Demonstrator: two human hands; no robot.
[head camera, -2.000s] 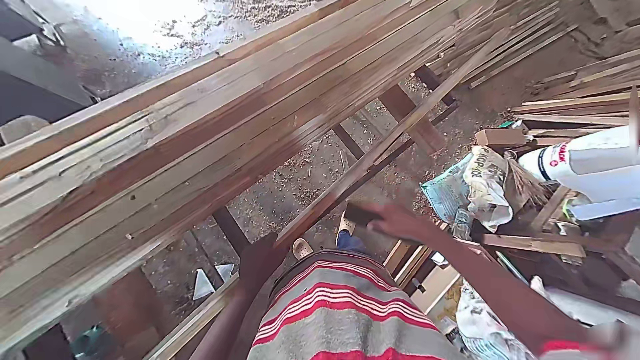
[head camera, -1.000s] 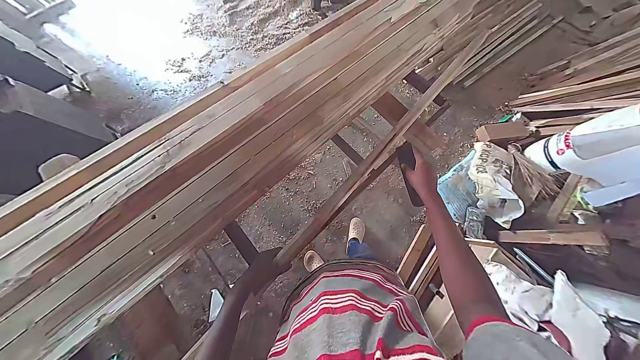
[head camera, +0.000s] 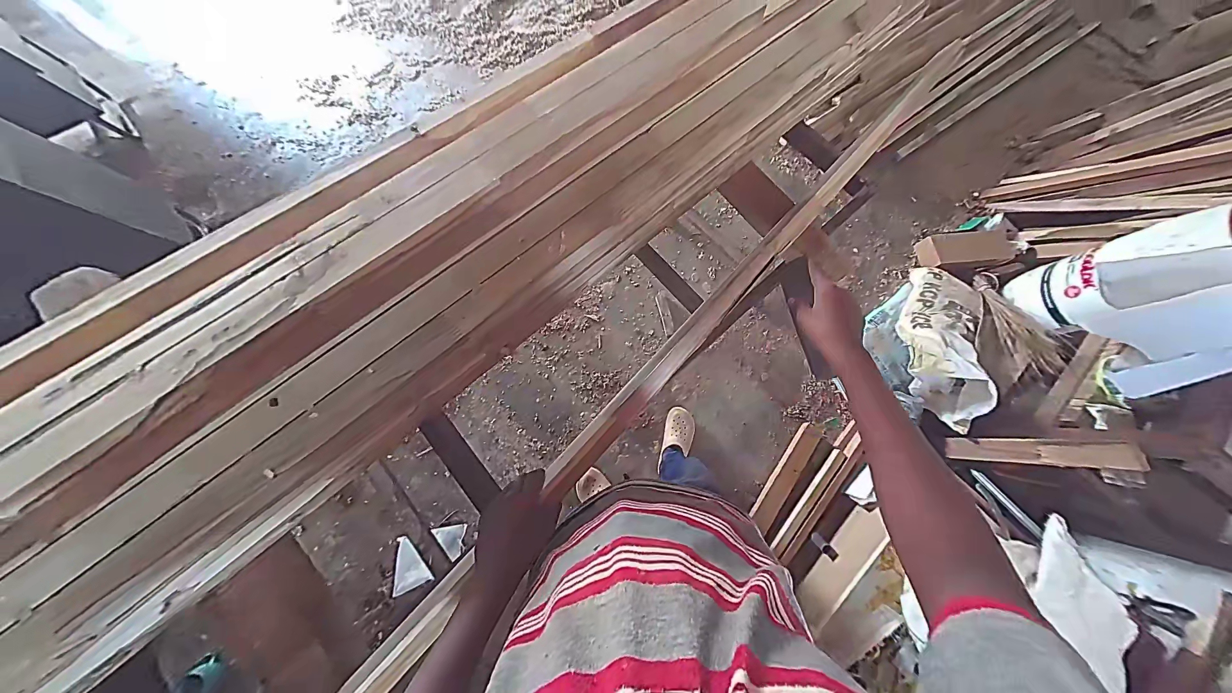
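A long, narrow wooden strip (head camera: 664, 371) runs diagonally in front of me, from the lower left to the upper right. My left hand (head camera: 517, 525) is closed on its lower part, close to my body. Farther up the strip, my right hand (head camera: 830, 313) grips a dark, flat, oblong object (head camera: 807, 322) whose kind I cannot tell; its upper end is at the strip's near edge. Beyond the strip, a broad row of long wooden boards (head camera: 404, 308) lies side by side across dark crosspieces (head camera: 460, 460).
White containers (head camera: 1145, 279), a printed sack (head camera: 943, 337) and wood offcuts (head camera: 1049, 452) crowd the right side. More strips (head camera: 1136, 173) lie at the upper right. Short boards (head camera: 794, 481) stand by my right leg. Grey blocky objects (head camera: 77, 192) are at the far left.
My right hand, low and near my body two seconds ago, has moved forward along the strip with the dark object. My left hand stays on the strip's near part.
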